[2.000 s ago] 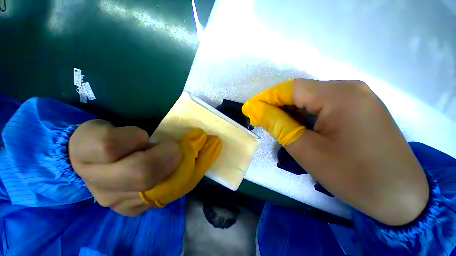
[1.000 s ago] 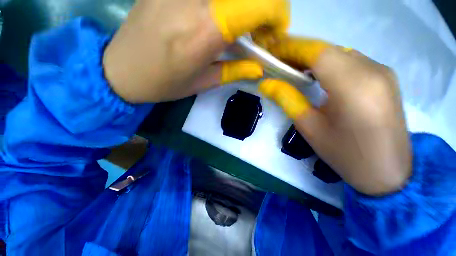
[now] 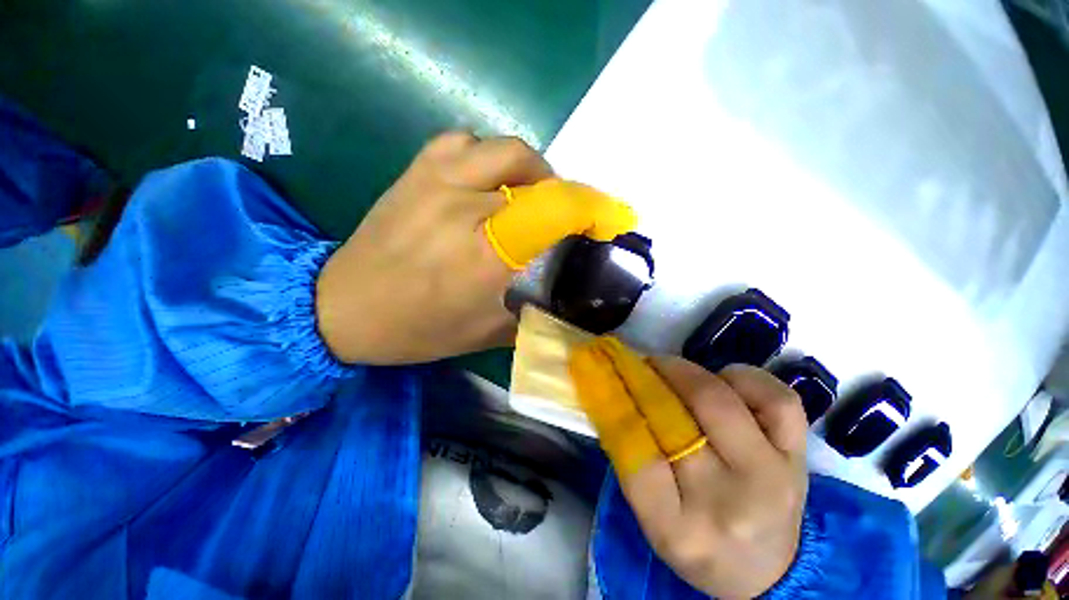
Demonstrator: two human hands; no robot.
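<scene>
My left hand (image 3: 440, 252), with yellow finger cots, has its fingertips closed at the top edge of a black watch case (image 3: 604, 281). Its thumb is hidden. A grey, see-through-looking piece shows beside the case, under my left fingers; I cannot tell what it is. My right hand (image 3: 709, 469) has two cot-covered fingers pressed on a cream pad (image 3: 545, 366), which touches or overlaps the lower edge of the case. Its thumb is hidden. Several more black watch cases (image 3: 736, 332) lie in a row to the right.
A white foam sheet (image 3: 821, 199) lies under the watch cases. Small white labels (image 3: 260, 115) lie on the green bench (image 3: 152, 70) at the upper left. A blue sleeve (image 3: 41, 176) shows at the left edge, and mixed items are at the lower right corner.
The pad has passed from my left hand to my right and lies lower. My left hand is now at the nearest watch case. The view has shifted, showing more cases at the right.
</scene>
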